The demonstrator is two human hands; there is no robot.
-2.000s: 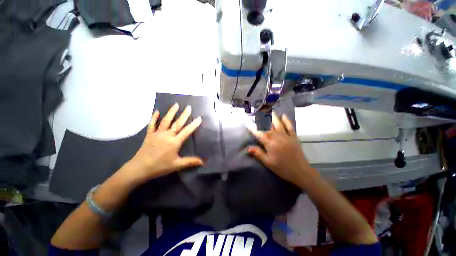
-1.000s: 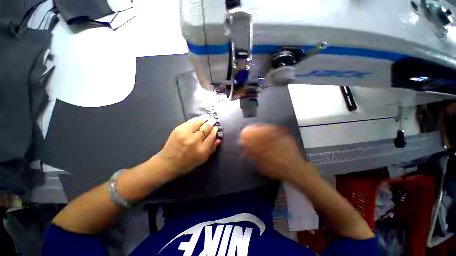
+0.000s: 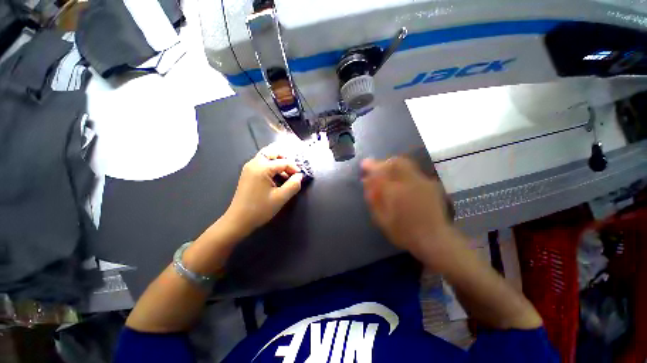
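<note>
A large charcoal garment panel (image 3: 326, 220) lies flat over the machine bed, under the white sewing machine head (image 3: 312, 49) with its blue stripe. My left hand (image 3: 266, 188) pinches a small dark strip (image 3: 305, 169) between thumb and fingers, on the panel just in front of the brightly lit needle area. Glare hides the needle and presser foot. My right hand (image 3: 404, 195) is blurred, above the panel to the right of the strip; whether it holds anything cannot be told. A faint pocket line (image 3: 254, 135) shows on the panel left of the light.
Dark cut pieces (image 3: 42, 163) with some white edges are piled at the left. A tension dial (image 3: 357, 92) sits on the head. A measuring tape strip (image 3: 504, 202) runs along the table's front edge. A black-knobbed lever (image 3: 598, 157) and red baskets (image 3: 553, 283) are at the right.
The panel has been spread flat, exposing its dark surface. My left hand has gone from lying flat on the fabric to pinching the small strip. My view has turned and come closer to the machine head.
</note>
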